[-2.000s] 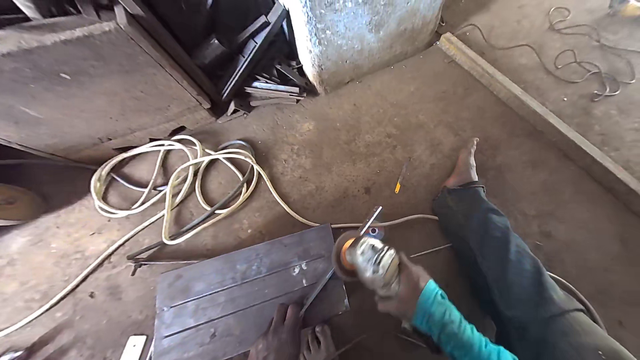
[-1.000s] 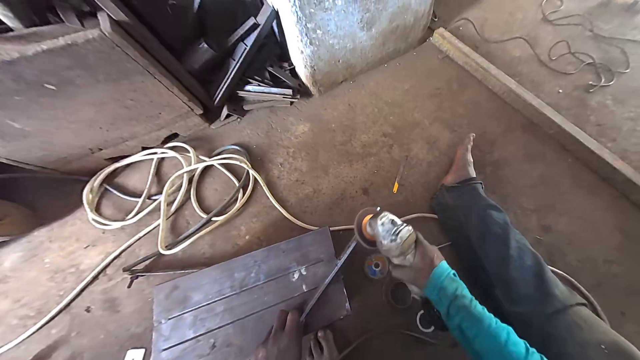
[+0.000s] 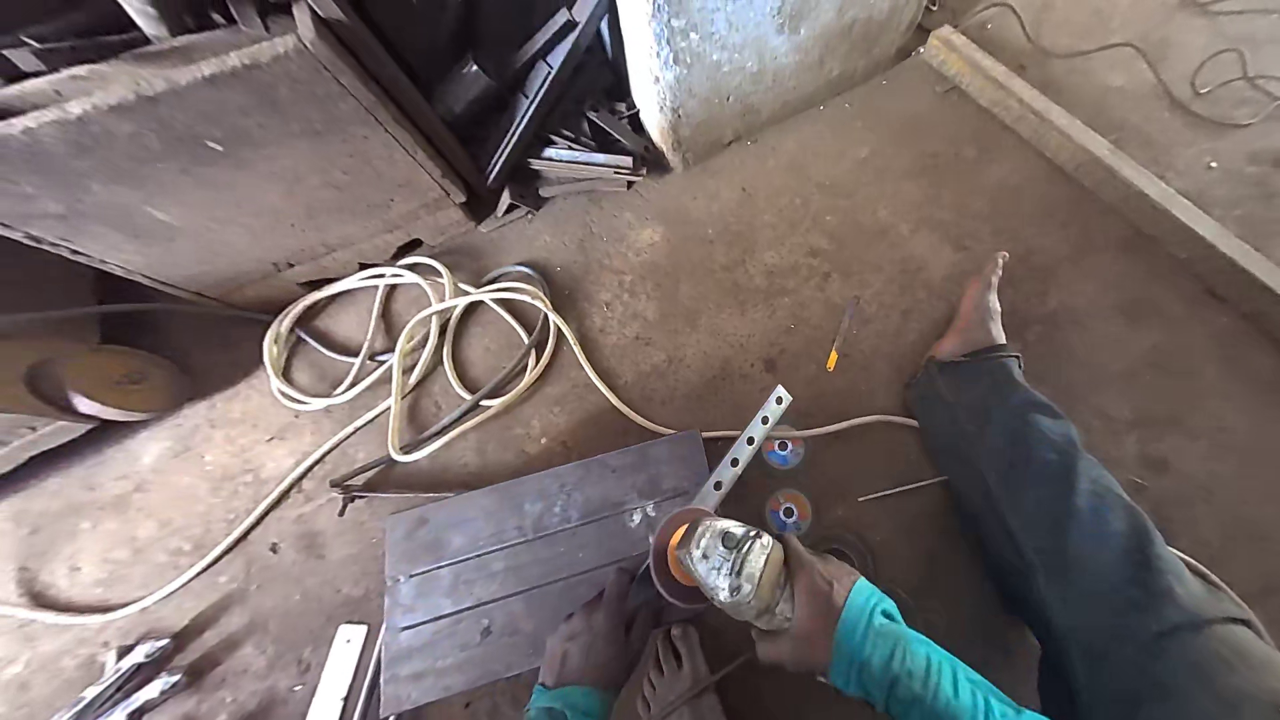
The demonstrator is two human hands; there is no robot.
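Observation:
My right hand (image 3: pixel 815 605) grips an angle grinder (image 3: pixel 735 565), whose reddish-brown disc (image 3: pixel 672 555) is over a perforated metal strip (image 3: pixel 745 450). The strip extends up and right past the corner of a grooved metal plate (image 3: pixel 540 560). My left hand (image 3: pixel 590 640) rests at the plate's lower right edge, fingers closed around the strip's near end, which is mostly hidden. Bare toes (image 3: pixel 672 665) lie beside that hand. Two abrasive discs, one upper (image 3: pixel 783 449) and one lower (image 3: pixel 788 511), lie on the floor right of the strip.
A coiled pale cable (image 3: pixel 400 385) lies beyond the plate. A blade with an orange end (image 3: pixel 833 358) is near an outstretched leg (image 3: pixel 1060 480). Metal offcuts (image 3: pixel 585 165) sit by a pillar (image 3: pixel 770 70). A long beam (image 3: pixel 1110 165) crosses the upper right floor.
The grinder in my right hand has moved down toward my left hand since one second ago. The holed face of the strip now shows. My left hand remains at the plate's edge.

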